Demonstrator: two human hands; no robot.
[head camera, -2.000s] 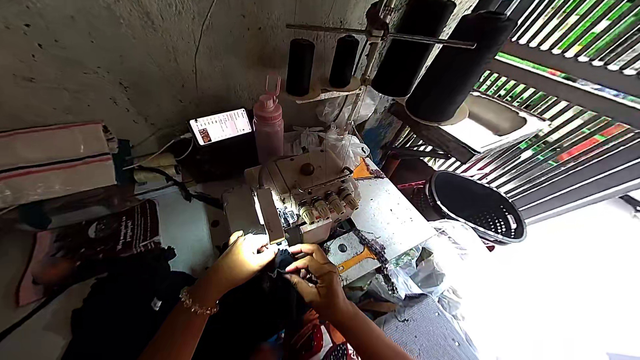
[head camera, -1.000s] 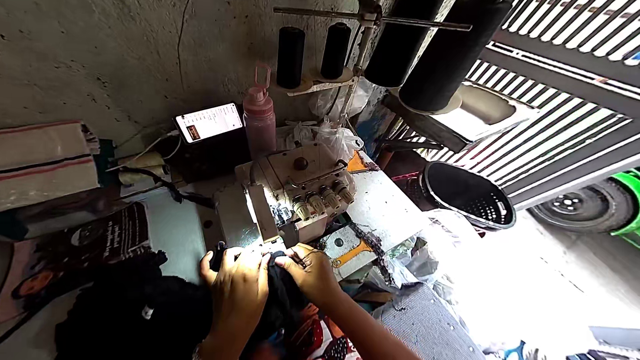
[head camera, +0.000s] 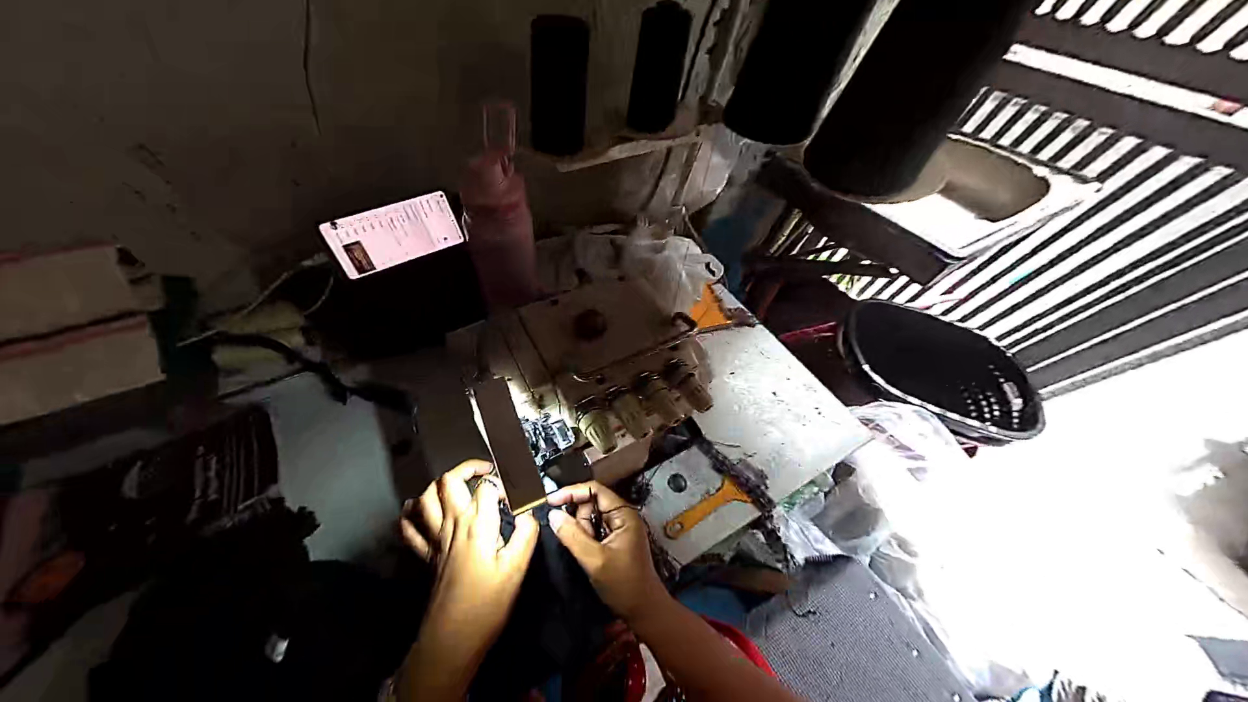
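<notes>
An overlock sewing machine (head camera: 595, 341) stands on a white table, its needle area lit by a lamp. Black fabric (head camera: 546, 595) hangs from the machine's front edge down between the hands. My left hand (head camera: 473, 546) grips this fabric at the left of the presser area, fingers bent. On the right, my right hand (head camera: 604, 546) pinches the fabric's edge between thumb and fingers and has a small dark tool, perhaps thread snips, against its palm. More black cloth (head camera: 263, 624) is heaped at the lower left.
Behind the machine are a pink bottle (head camera: 499, 229) and a lit phone (head camera: 393, 234). Large black thread cones (head camera: 907, 97) hang over the upper right. An orange tool (head camera: 707, 507) lies on the table's right part. A black plastic basket (head camera: 941, 370) stands beyond it.
The left hand was flat over the fabric one second ago and now has its fingers bent at the left of the machine's front. The view has shifted somewhat.
</notes>
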